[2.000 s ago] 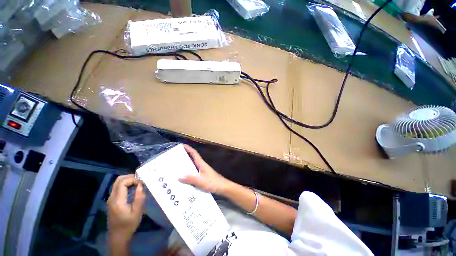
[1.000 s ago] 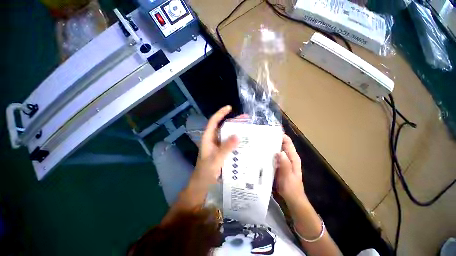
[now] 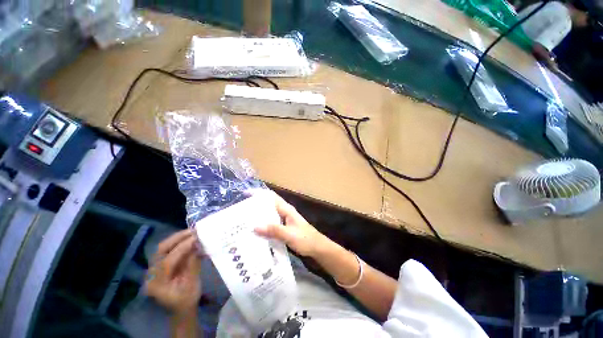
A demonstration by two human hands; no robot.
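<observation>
A white retail box (image 3: 248,261) with black icons and small print lies tilted in front of my body, below the bench edge. My right hand (image 3: 297,231) grips its right edge, thumb on the printed face. My left hand (image 3: 175,270) is at its upper left edge, fingers curled and blurred; whether they pinch the film or the box I cannot tell. A clear crinkled film bag (image 3: 208,158) extends from the box's top end over the bench edge. How far the box sits inside the film is unclear.
On the cardboard-covered bench (image 3: 337,165) are a white power strip (image 3: 274,103), black cords, a bagged box (image 3: 248,58) and a desk fan (image 3: 552,188). Bagged boxes lie on the green belt and pile up back left. A sealer (image 3: 49,138) stands left. A person is at top right.
The view swung left to the sealer and back right. Compared with the oldest frame, the film bag now stretches out more fully beyond the box's top end. My right hand still grips the box.
</observation>
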